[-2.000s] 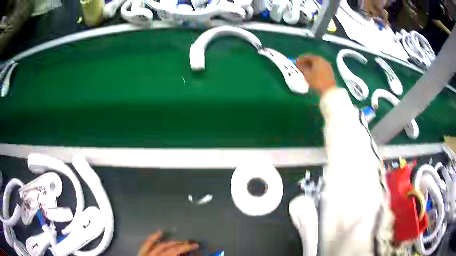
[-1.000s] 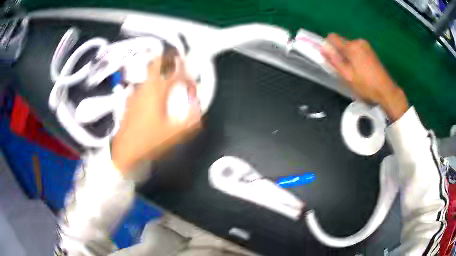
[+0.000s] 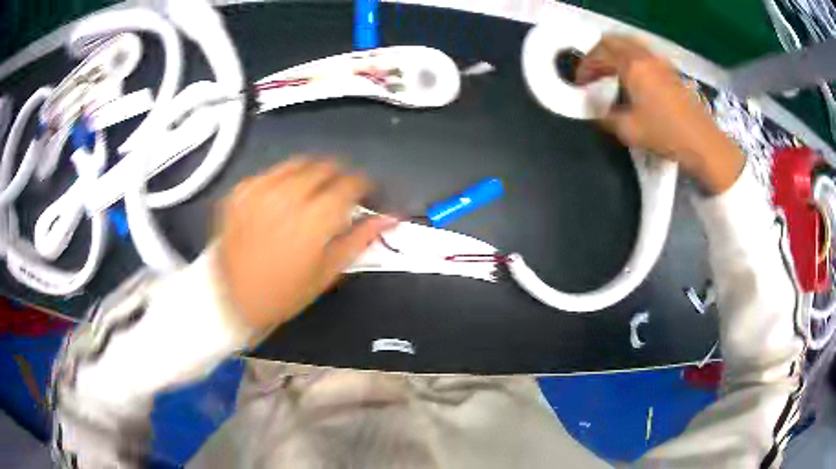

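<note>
An open white fan housing shell [image 3: 431, 247] lies on the black mat, joined by red and black wires to a curved neckband arm [image 3: 587, 299]. A blue battery cell [image 3: 466, 202] lies just above the shell. My left hand [image 3: 289, 234], blurred, is over the shell's left end and hides it; its grip cannot be told. My right hand [image 3: 655, 114] holds the edge of the white tape roll [image 3: 553, 69], fingers at its centre hole. A second open shell [image 3: 362, 77] lies further back, with another blue battery cell [image 3: 366, 25] above it.
Tangled white neck fans [image 3: 215, 137] lie at the left. A red holder [image 3: 796, 220] and more white loops are at the right. Small white scraps [image 3: 392, 346] lie near the mat's front edge. The green conveyor [image 3: 715, 27] is at the back right.
The view has shifted. My left hand has moved from the left pile to the near shell. My right hand has let go of the far shell and taken hold of the tape roll.
</note>
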